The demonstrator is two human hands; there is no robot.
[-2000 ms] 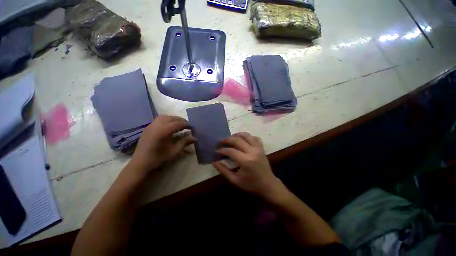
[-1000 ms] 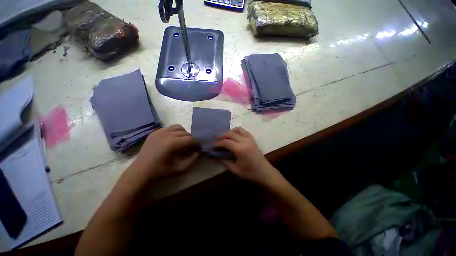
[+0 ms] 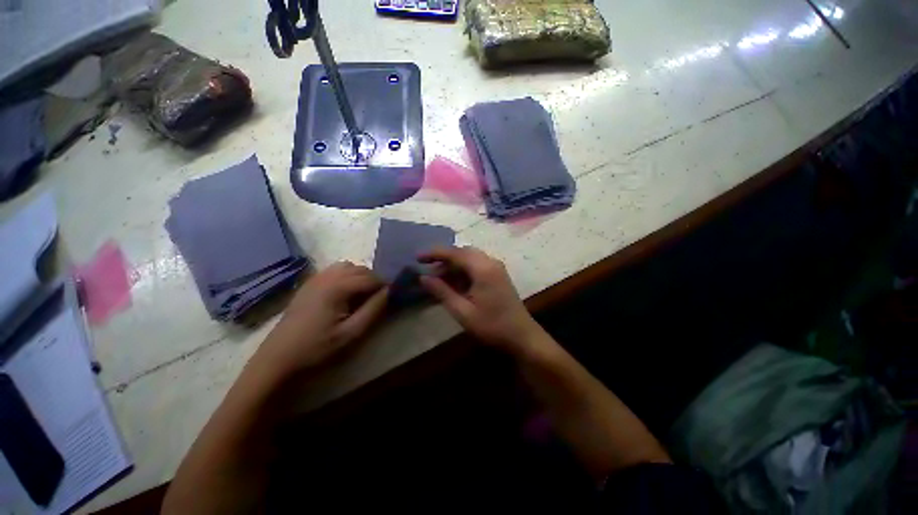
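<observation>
A small bundle of cut grey fabric pieces (image 3: 405,244) lies in front of me at the table's near edge, its near end bent up between my fingers. My left hand (image 3: 340,307) grips its near left corner. My right hand (image 3: 475,293) pinches its near right side with thumb and fingers. One pile of grey pieces (image 3: 234,226) lies to the left of my hands. Another grey pile (image 3: 519,151) lies to the right, farther back. The cutter's grey base plate (image 3: 383,106) with its thin upright (image 3: 336,89) stands behind the bundle.
Pink scraps lie at left (image 3: 104,281) and beside the right pile (image 3: 450,180). A brown-taped weight (image 3: 195,93), a gold-taped weight (image 3: 539,30) and a calculator (image 3: 417,8) are at the back. Sheets (image 3: 83,412) and a phone (image 3: 28,439) lie left. Green cloth (image 3: 785,422) is below right.
The bundle lay flat two seconds ago; its near end is now folded up in my fingers. The view has shifted, so the table things sit farther left in the picture.
</observation>
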